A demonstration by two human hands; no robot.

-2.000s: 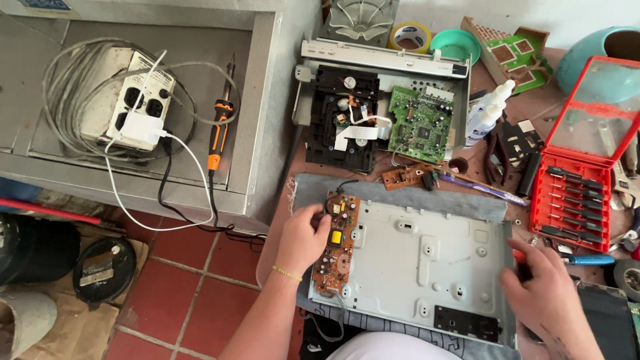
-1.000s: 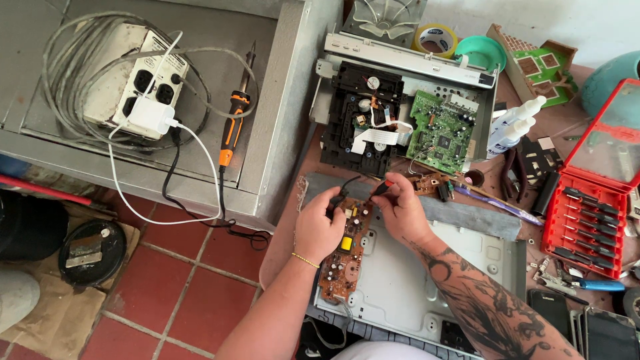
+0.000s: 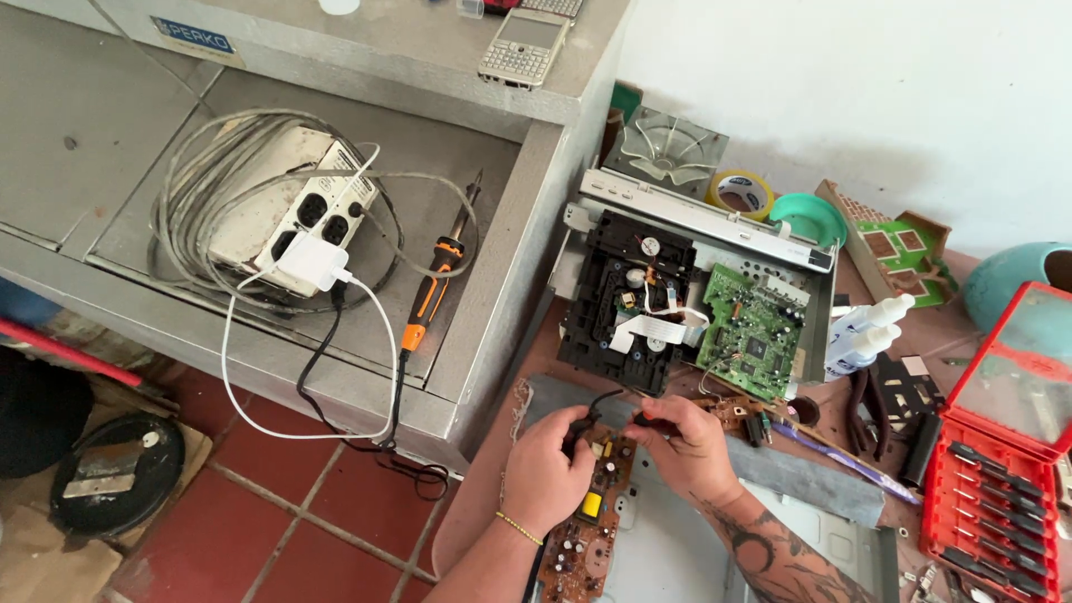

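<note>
My left hand [image 3: 548, 469] is closed on a black cable end or connector at the top edge of a brown circuit board [image 3: 578, 553]. My right hand [image 3: 682, 440] pinches a small screwdriver with a dark and orange-red handle, close to the left fingers; its tip is hard to make out. The board carries a yellow transformer [image 3: 591, 504] and lies over the left side of a grey metal cover [image 3: 670, 544]. Just beyond the hands stands an opened disc player with a black drive mechanism [image 3: 628, 310] and a green circuit board [image 3: 752, 331].
On the metal counter at left are a power strip box [image 3: 276, 209] with coiled cable and an orange-black soldering iron [image 3: 431, 293]. To the right are white bottles [image 3: 867, 335], dark-handled pliers [image 3: 867, 414], a purple toothbrush [image 3: 846, 461] and a red screwdriver case [image 3: 988, 502].
My right hand has moved from the cover's right side to the board's top end, beside my left hand. The view has shifted, showing more of the counter.
</note>
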